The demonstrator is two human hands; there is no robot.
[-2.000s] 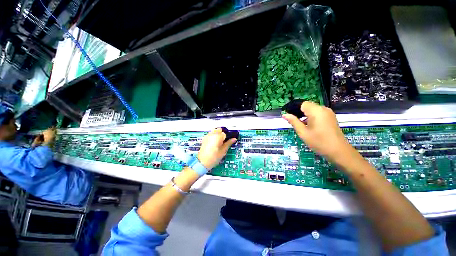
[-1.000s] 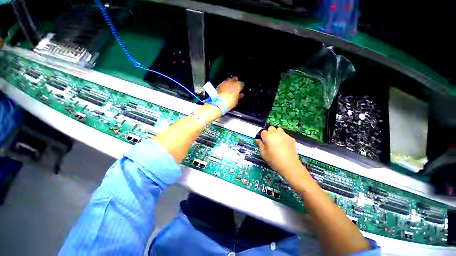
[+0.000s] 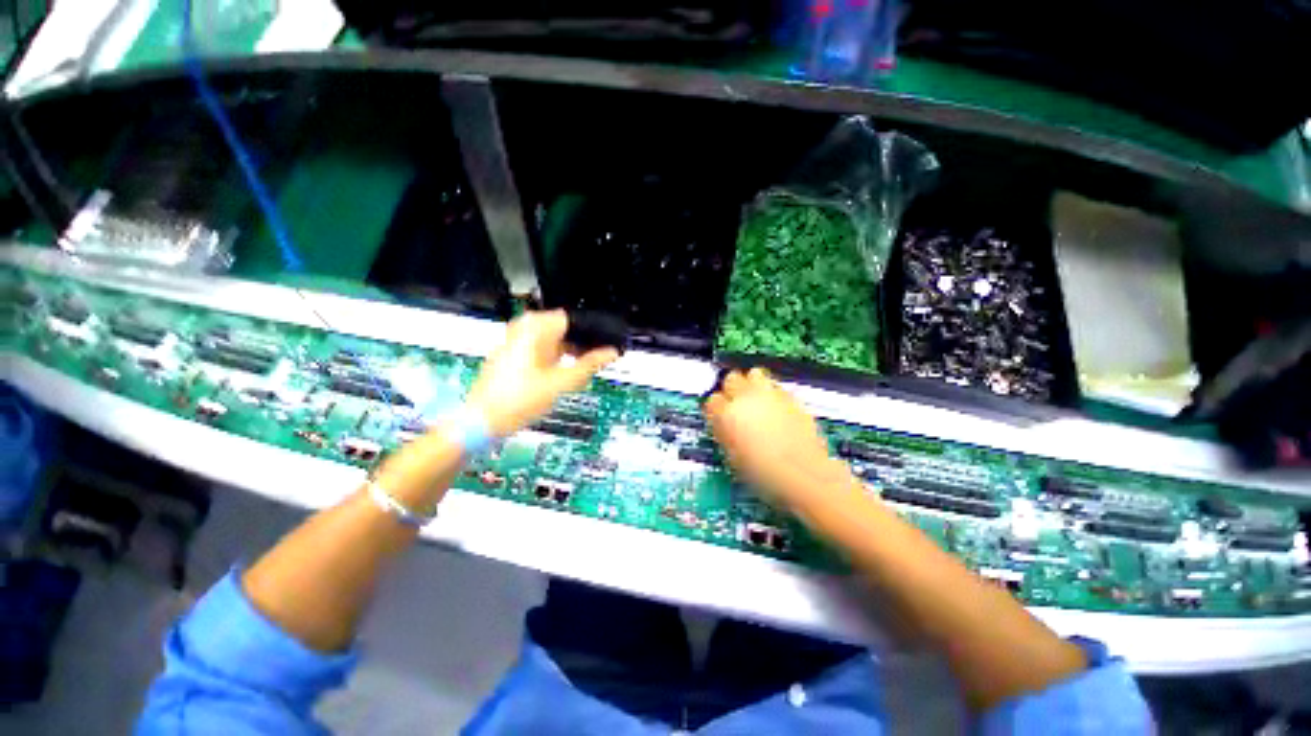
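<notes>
Green circuit boards point(image 3: 647, 475) lie edge to edge in the white conveyor rail point(image 3: 633, 554) in front of me. My left hand point(image 3: 525, 371) is over the rear part of the boards and rail, in front of the black component bin point(image 3: 640, 273). Its thumb and fingers are spread around a dark shape at the fingertips; whether this is finger cots or parts is unclear. My right hand point(image 3: 762, 420) is over the boards below the green components point(image 3: 805, 288), fingers bent together with a dark tip at the rear rail. Anything between its fingertips is hidden.
Metallic components point(image 3: 971, 309) fill a bin right of the green ones, with a pale tray point(image 3: 1126, 302) beyond. A crinkled clear bag point(image 3: 870, 166) rises behind the green pieces. A shelf edge point(image 3: 647, 84) and its metal strut point(image 3: 493, 187) stand above the bins. A blue cord point(image 3: 245, 151) hangs at left.
My left hand has come back out of the black bin toward the rail. My right hand stays near the rear rail, after moving left from beside the green bin's right corner. The view has turned.
</notes>
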